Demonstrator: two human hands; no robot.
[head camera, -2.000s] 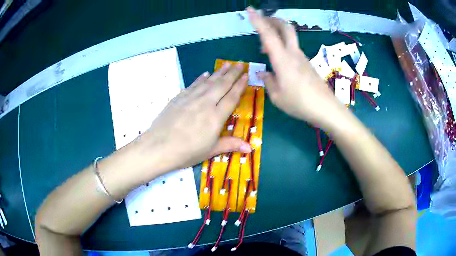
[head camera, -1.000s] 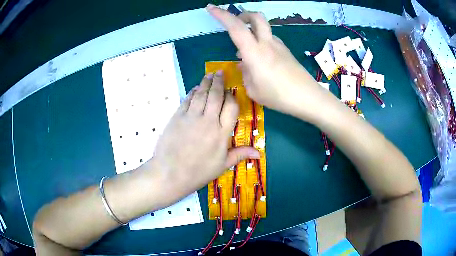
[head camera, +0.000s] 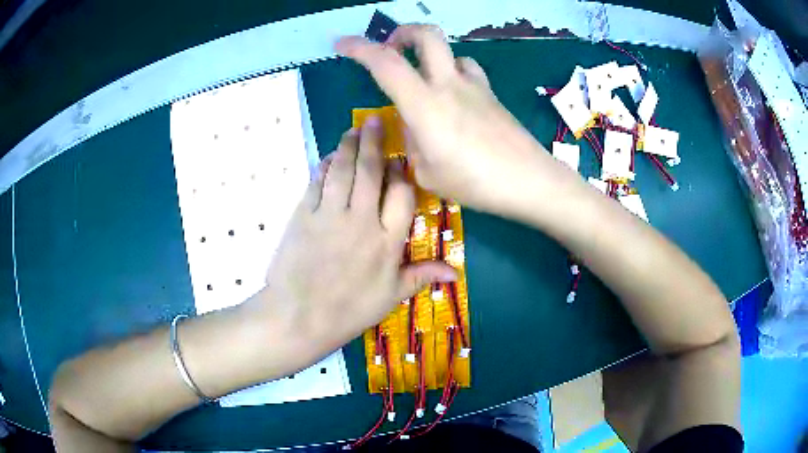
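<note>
Rows of overlapped amber-taped cells (head camera: 416, 354) lie in front of me, with red-and-black leads and tiny white connectors along them. My left hand (head camera: 345, 230) lies flat across their left and upper part, holding nothing. My right hand (head camera: 443, 115) is over the upper end of the rows and hides part of it. A small dark square with a pale dot (head camera: 382, 26) shows at its fingertips, over the rail. The hold itself is partly hidden. A white pad sheet (head camera: 235, 186) with dark dots lies left, partly under my left forearm.
A loose pile of padded cells (head camera: 617, 152) with white faces and tangled leads lies at the right. A clear crinkled bag with reddish contents (head camera: 762, 168) is at the far right. A pale rail (head camera: 239, 57) curves behind the green mat (head camera: 97, 239).
My right hand has moved left over the rows, and the dark square has moved with it. A white pad at the top right of the rows no longer shows. My left hand remains on the cells.
</note>
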